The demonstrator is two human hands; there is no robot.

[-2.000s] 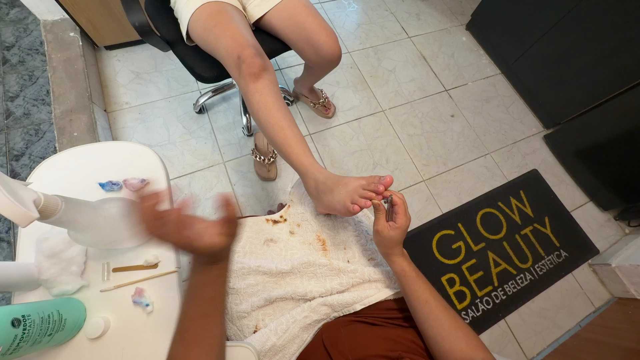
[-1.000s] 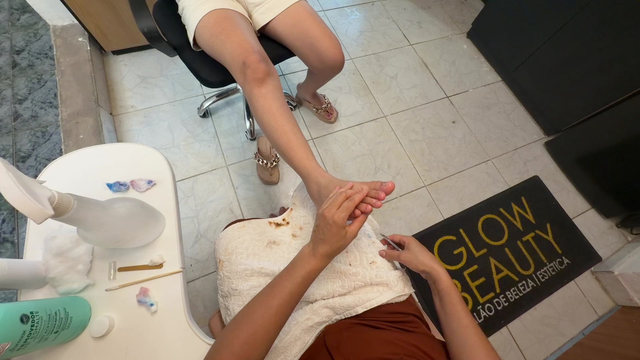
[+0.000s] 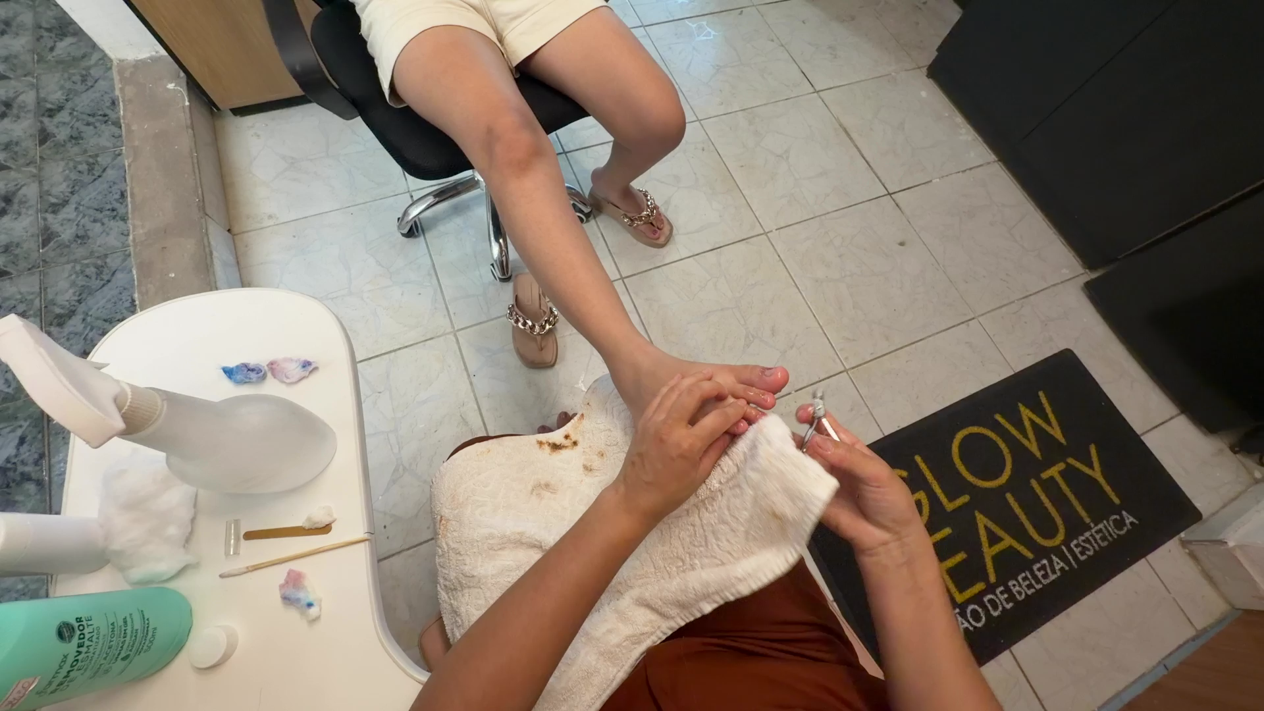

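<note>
Another person's bare foot point(image 3: 647, 375) rests on a stained white towel point(image 3: 523, 504) spread over my lap. My left hand point(image 3: 681, 444) lies over the toes of that foot, its fingers closed around them. To the right, my right hand point(image 3: 859, 484) holds a small metal cuticle nipper point(image 3: 818, 423) with its jaws pointing up, close to the toes but apart from them. A raised fold of the towel stands between my two hands. The big toe point(image 3: 765, 378) sticks out beyond my left fingers.
At left, a white table point(image 3: 296, 331) bears a spray bottle point(image 3: 247, 439), cotton wool point(image 3: 146, 518), a wooden stick point(image 3: 296, 556), used cotton bits point(image 3: 299, 592) and a green bottle point(image 3: 89, 642). Beyond are a wheeled chair point(image 3: 395, 118) and sandals point(image 3: 534, 321). A black mat point(image 3: 1116, 434) lies at right.
My left hand, over the table side two seconds ago, came onto the foot and now covers the toes. My right hand has risen toward the toes since one second ago, and a towel fold is now lifted.
</note>
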